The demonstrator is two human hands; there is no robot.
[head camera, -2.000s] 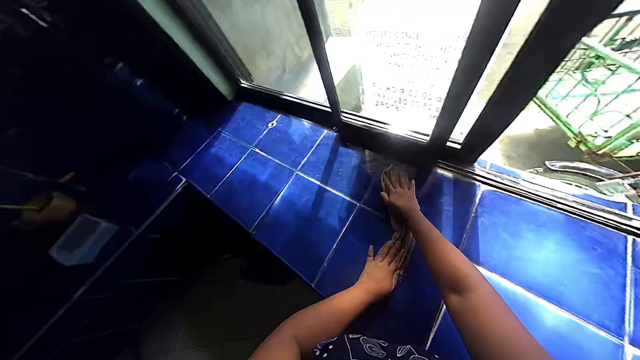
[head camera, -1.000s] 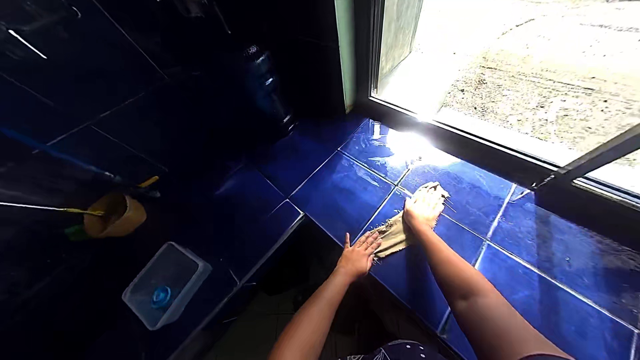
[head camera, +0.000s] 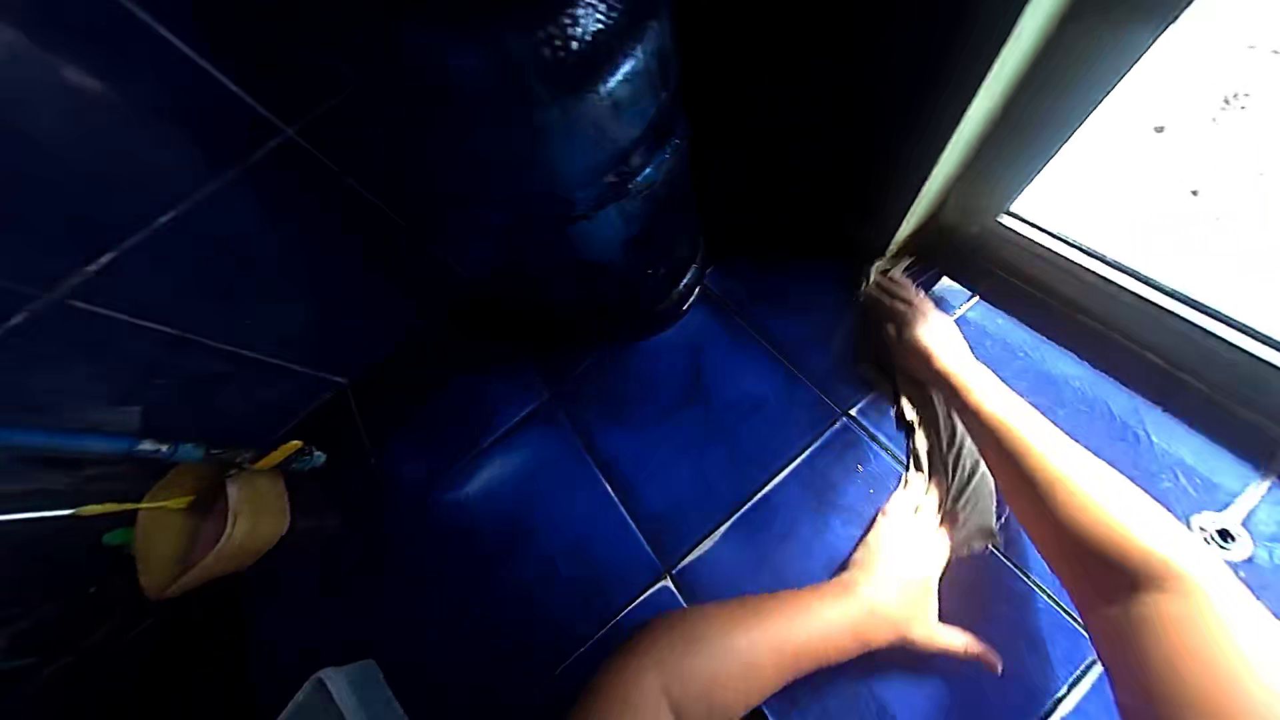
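A crumpled grey-beige cloth (head camera: 965, 480) lies on the blue tiled surface (head camera: 740, 500), stretched between my two hands. My right hand (head camera: 915, 325) presses the far end of it into the corner by the window frame, its fingers blurred and partly in shadow. Nearer to me, my left hand (head camera: 905, 555) rests on the cloth's lower left edge, with the thumb spread out over the tile. Whether its fingers grip the cloth is hard to see.
A large blue water bottle (head camera: 620, 180) stands in the dark corner. At the left, a tan container (head camera: 215, 525) holds yellow-ended tools beside a blue pole (head camera: 90, 443). The rim of a plastic tub (head camera: 345, 690) shows below. The window frame (head camera: 1130, 290) borders the right; a metal ring (head camera: 1222, 535) lies nearby.
My hands and the cloth have moved along the tiles, from beside the window's middle frame to the corner near the water bottle. The view has swung left and come closer.
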